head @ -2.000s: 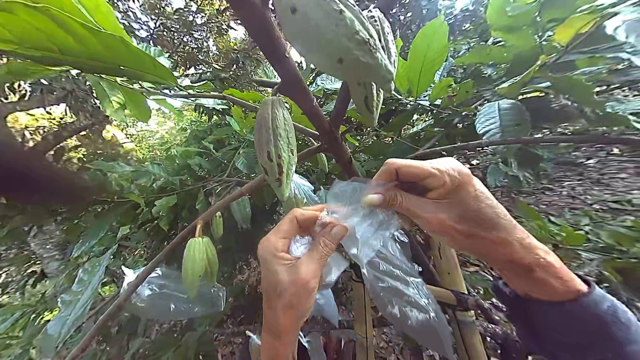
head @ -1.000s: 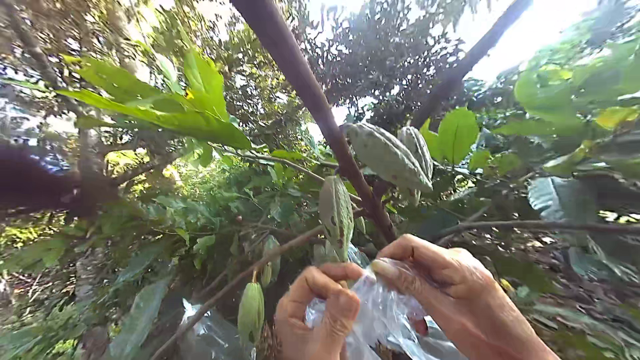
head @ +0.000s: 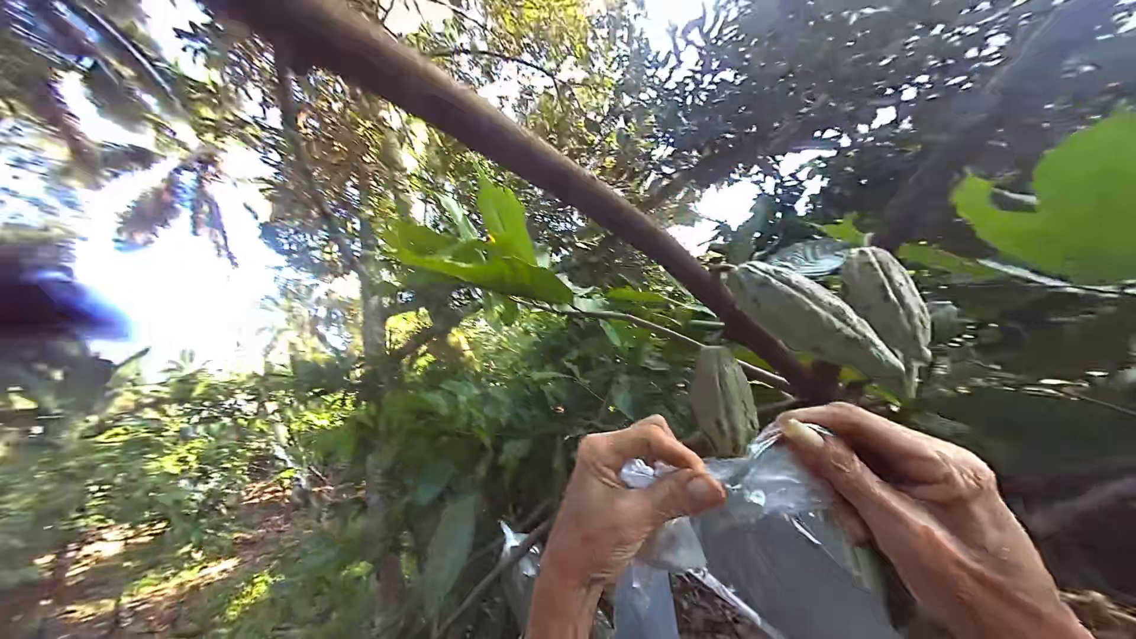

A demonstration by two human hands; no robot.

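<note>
A clear plastic bag (head: pixel 790 550) is stretched between my two hands low in the head view. My left hand (head: pixel 621 506) pinches its gathered edge between thumb and fingers. On the other side, my right hand (head: pixel 923 506) grips the rim of the bag with thumb and forefinger. Just above and behind the plastic hangs a green cacao pod (head: pixel 723 399). Farther up, a larger cacao pod (head: pixel 812 324) and another pod (head: pixel 886 302) hang side by side from the branch. The lower end of the bag runs out of view.
A thick brown branch (head: pixel 532 164) slants from the upper left down to the pods. More plastic (head: pixel 524 559) shows by a thin branch left of my left hand. Broad green leaves (head: pixel 1074 204) reach in at the right, and others (head: pixel 488 257) hang under the branch.
The view has swung upward and left, showing more sky and trees. Both hands still hold the plastic, close to each other.
</note>
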